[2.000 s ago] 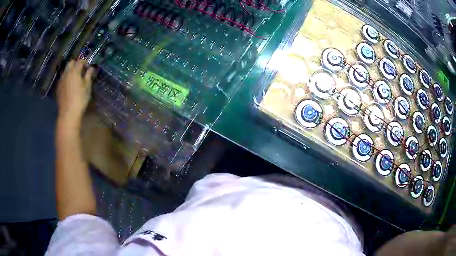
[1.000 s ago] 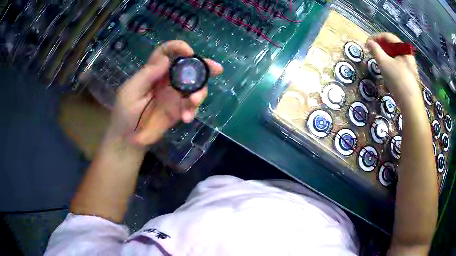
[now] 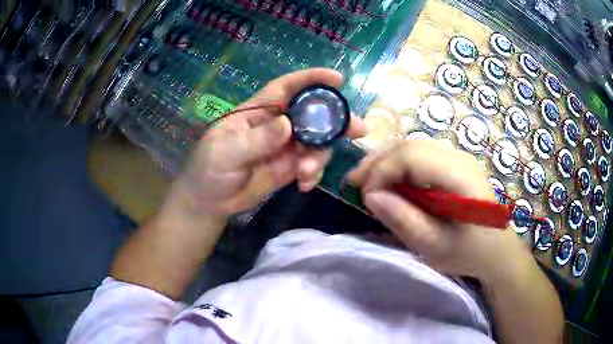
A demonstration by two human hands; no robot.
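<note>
My left hand (image 3: pixel 252 148) holds a round loudspeaker (image 3: pixel 319 115) by its rim, its black-rimmed front with a pale grey centre facing up. A thin red wire (image 3: pixel 245 109) runs from it over the fingers. My right hand (image 3: pixel 430 201) is shut on the red handle of a test probe (image 3: pixel 457 205), just right of and below the loudspeaker. The probe's tip is too blurred to place, and I cannot tell whether it touches the loudspeaker.
At right a packing tray (image 3: pixel 420 37) over tan board holds rows of loudspeakers with white rings. At upper left a clear supply tray (image 3: pixel 269 50) holds dark loudspeakers (image 3: pixel 225 23) with red wires. A green label (image 3: pixel 214 106) is partly behind my left hand. Stacked trays (image 3: pixel 50 50) stand far left.
My left hand first reached to the far left tray, then came up with a loudspeaker and moved right. My right hand brought the red probe from over the right tray to beside the loudspeaker.
</note>
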